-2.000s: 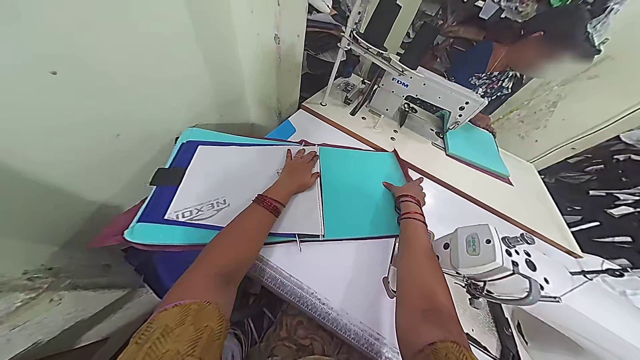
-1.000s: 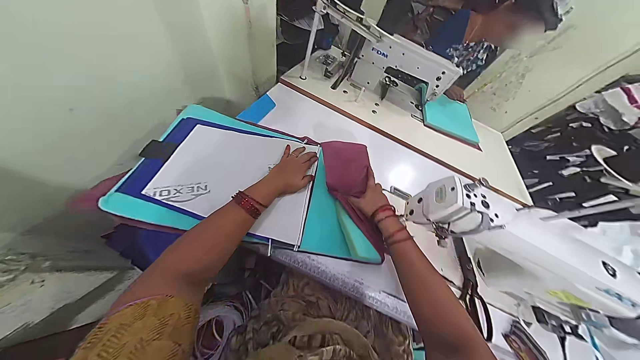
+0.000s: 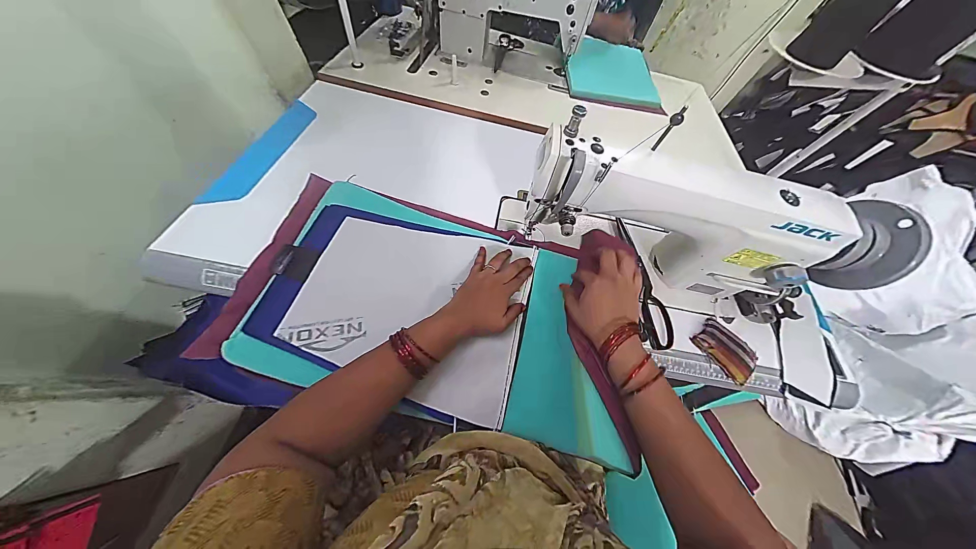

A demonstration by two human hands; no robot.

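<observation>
My left hand (image 3: 492, 293) lies spread on a white printed sheet (image 3: 396, 282) near its right edge. The sheet rests on dark blue material (image 3: 328, 255) and turquoise padded material (image 3: 263, 343), with maroon fabric (image 3: 252, 309) under them. My right hand (image 3: 606, 286) grips a fold of the maroon fabric over the turquoise panel (image 3: 545, 343) on the right. The top edge of the layers lies at the needle area of a white Jack sewing machine (image 3: 686, 198); whether the presser foot is down cannot be told.
Black-handled scissors (image 3: 656, 313) lie beside my right hand, near a ruler scale (image 3: 709, 366) and a striped cloth piece (image 3: 724, 351). Behind stands another sewing machine (image 3: 511, 34) with turquoise pieces (image 3: 614, 72) and a person's hand (image 3: 612, 27). White cloth (image 3: 884, 335) is at right.
The layered pieces have moved from the open table to the near machine's needle. The maroon fabric, flat beneath the turquoise panel two seconds ago, is folded up in my right hand. The view has shifted.
</observation>
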